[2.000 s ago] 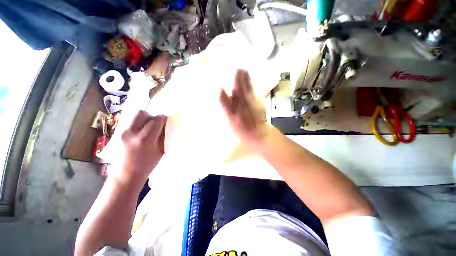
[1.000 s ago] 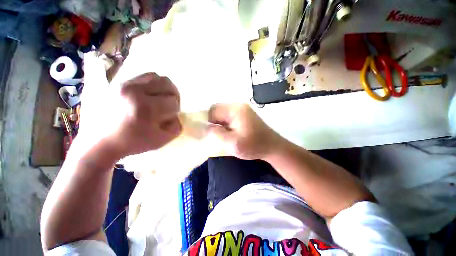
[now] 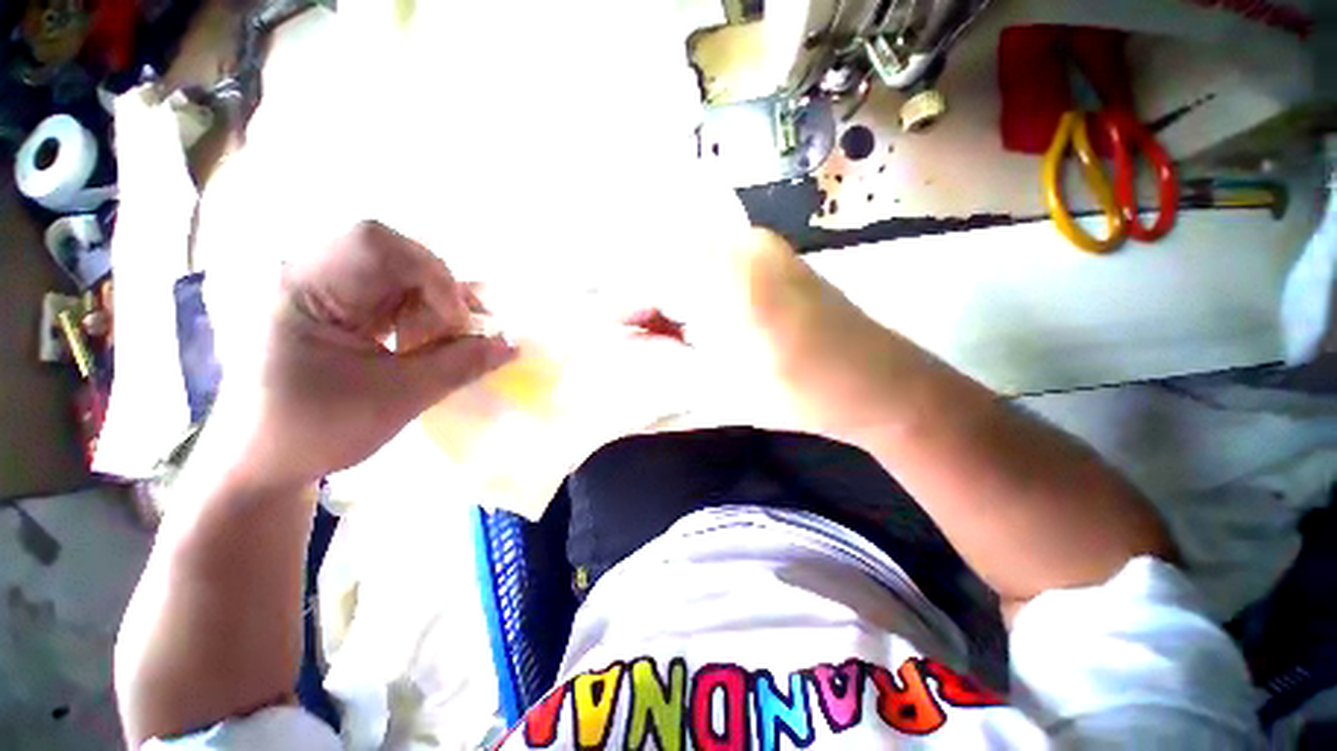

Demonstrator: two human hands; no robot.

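Note:
White fabric point(image 3: 572, 162), washed out by glare, spreads from the machine bed down to my lap. My left hand point(image 3: 389, 330) is at its left part, thumb and fingers pinched together on the cloth. My right hand point(image 3: 656, 323) is mostly hidden by cloth or lost in the glare; only a small reddish bit of it shows at the middle of the fabric, and its grip cannot be made out. The right forearm comes in from the lower right.
The sewing machine's foot area point(image 3: 807, 125) is at the top, right of the fabric. Scissors point(image 3: 1122, 176) with yellow and red loops lie partly on a red patch point(image 3: 1034, 88). A white roll point(image 3: 56, 159) is at far left. A blue basket point(image 3: 513, 602) is below.
The view has shifted, so the machine and scissors sit higher. My left hand now pinches with extended thumb and fingers instead of a fist. My right hand has gone from plainly visible to mostly obscured.

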